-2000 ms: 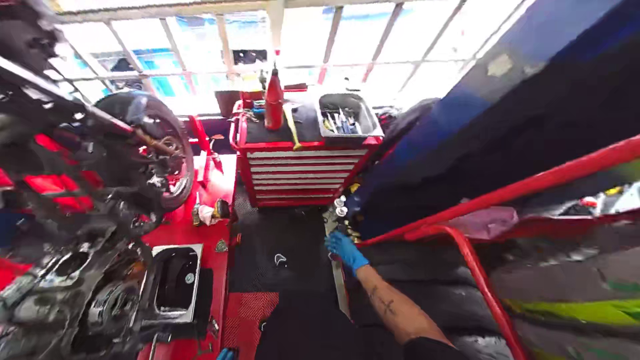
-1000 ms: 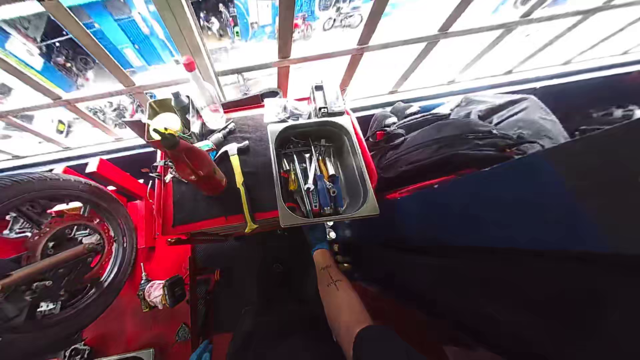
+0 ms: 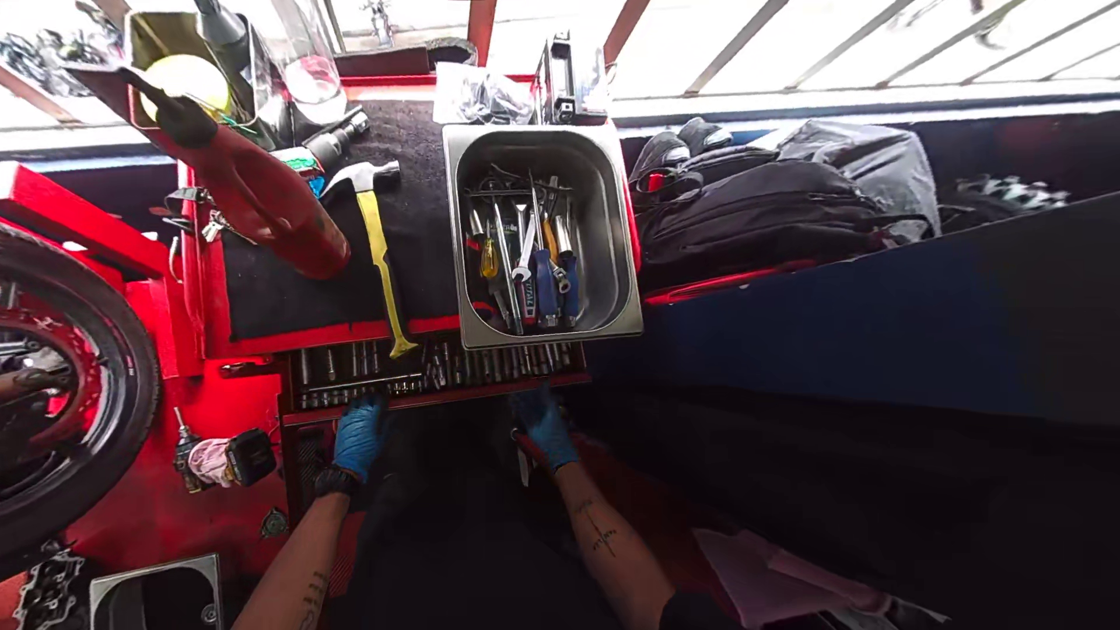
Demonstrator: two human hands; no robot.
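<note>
Both hands wear blue gloves and are at the front edge of a pulled-out red tool drawer (image 3: pixel 490 390). My left hand (image 3: pixel 360 437) touches the drawer front's left part; its fingertips are hard to make out. My right hand (image 3: pixel 544 429) is at the right part of the same edge, its fingers in shadow. Rows of sockets (image 3: pixel 455 363) and a long metal bar (image 3: pixel 363 382) lie in the drawer. Above it, on the red cabinet's top mat (image 3: pixel 420 210), are a yellow-handled claw hammer (image 3: pixel 378 249) and a steel pan (image 3: pixel 619 254) holding screwdrivers and wrenches.
A red bottle (image 3: pixel 262 201) leans into view on the cabinet's left. Black bags (image 3: pixel 770 206) lie to the right beside a dark blue panel (image 3: pixel 875 315). At the left are a motorcycle wheel (image 3: pixel 131 394) and a cordless power tool (image 3: pixel 223 459) on a red surface.
The socket drawer now shows pulled out under the cabinet top. My left hand has come up to its front edge, and my right hand shows beside it. The view has moved closer to the cabinet.
</note>
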